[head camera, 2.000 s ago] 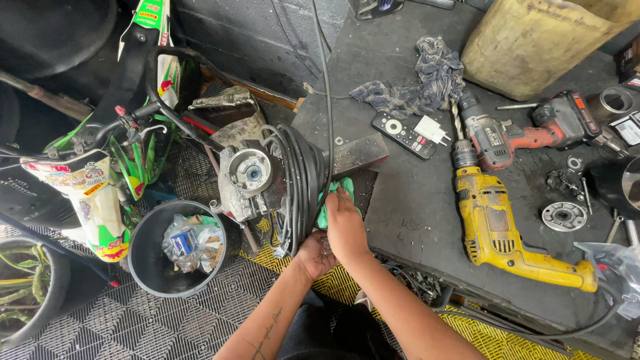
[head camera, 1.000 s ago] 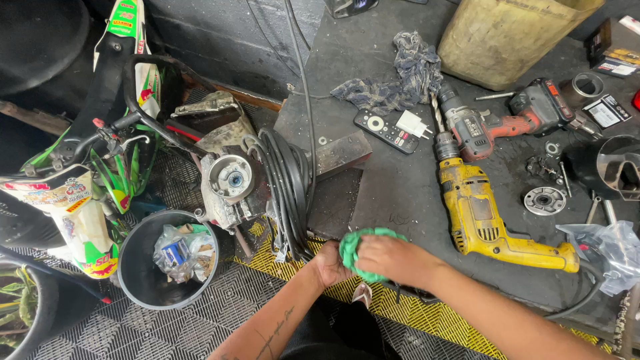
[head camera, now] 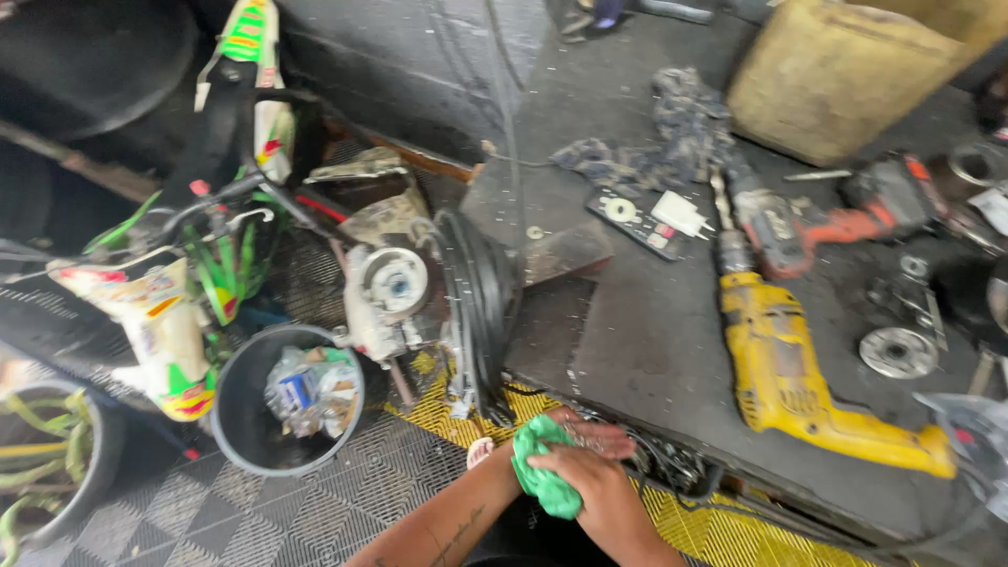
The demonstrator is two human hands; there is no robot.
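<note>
A crumpled green cloth [head camera: 545,466] is gripped in my right hand [head camera: 602,488], which presses it against the wrist and palm of my left hand [head camera: 594,435]. The left hand lies open, palm up, fingers pointing right, with small pale specks on it. Both hands are just off the front edge of the dark workbench [head camera: 654,339]. A yellow corded drill [head camera: 787,362] lies on the bench to their right. A coil of black cable [head camera: 472,299] hangs up and to the left, beside a grimy machine with a round metal opening [head camera: 395,282].
A grey bucket of rubbish [head camera: 228,441] stands on the tiled floor at left, near a small motorcycle with green and white panels [head camera: 157,331]. On the bench are a red cordless tool [head camera: 850,220], a remote control [head camera: 634,224], a dark rag [head camera: 685,134] and a yellowed container [head camera: 843,87].
The hands have moved right, away from the hanging cable. The left hand now lies opened out, with the green cloth pressed on its wrist and palm.
</note>
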